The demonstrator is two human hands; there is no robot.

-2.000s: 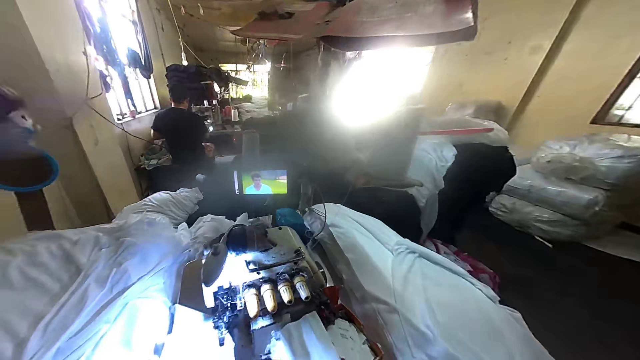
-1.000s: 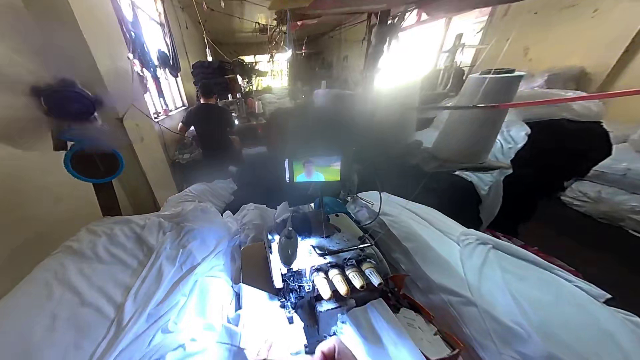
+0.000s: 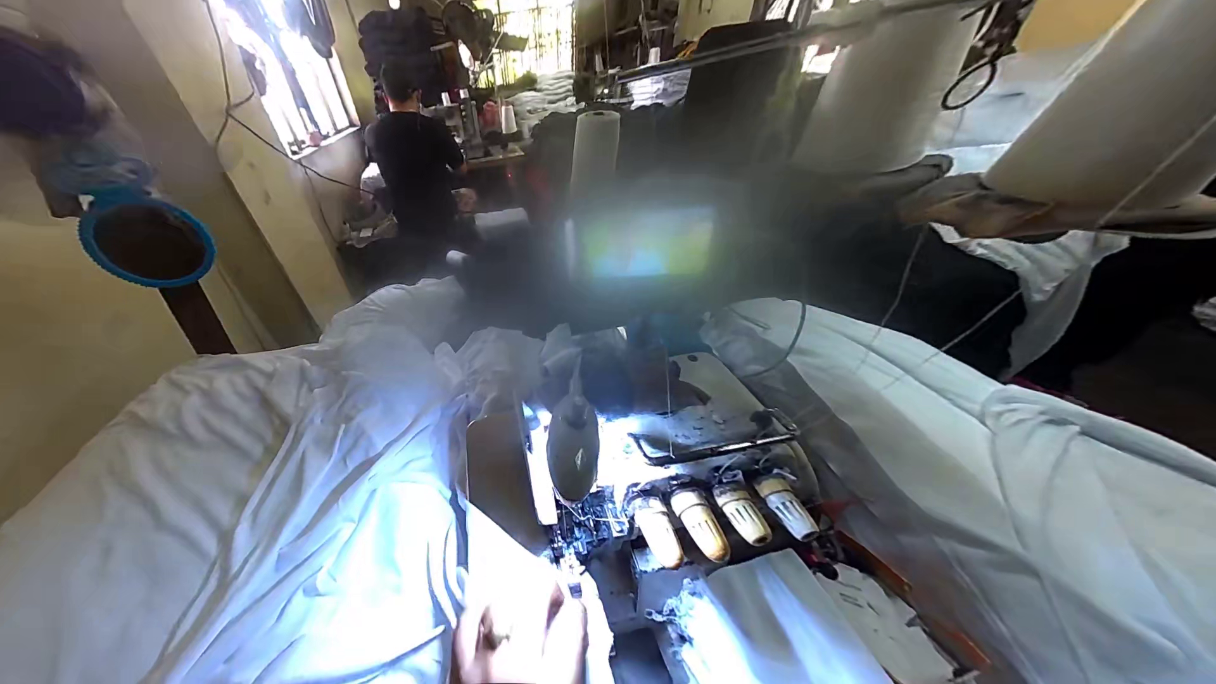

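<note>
What appears to be my left hand (image 3: 522, 632) is at the bottom, washed out by glare, its fingers bent together on a strip of white cloth (image 3: 503, 560). Just ahead of it are the lit needle and presser-foot area (image 3: 589, 518) and an oval part (image 3: 573, 451) of an overlock sewing machine (image 3: 722, 404). Four tension knobs (image 3: 701, 524) stand in a row right of the needle area. White cloth with a frayed edge (image 3: 779, 613) lies over the machine's front, right of the hand. My right hand is not seen.
White fabric is heaped left (image 3: 285, 456) and right (image 3: 997, 475) of the machine. Thread cones (image 3: 1111, 114) stand upper right. A lit screen (image 3: 651, 242) is behind the machine. A blue-rimmed round object (image 3: 147, 239) is at left; a person in black (image 3: 415, 161) is farther back.
The view has moved closer to the machine and turned. A hand, showing only as fingertips at the bottom edge one second ago, is now more fully in view on the white cloth.
</note>
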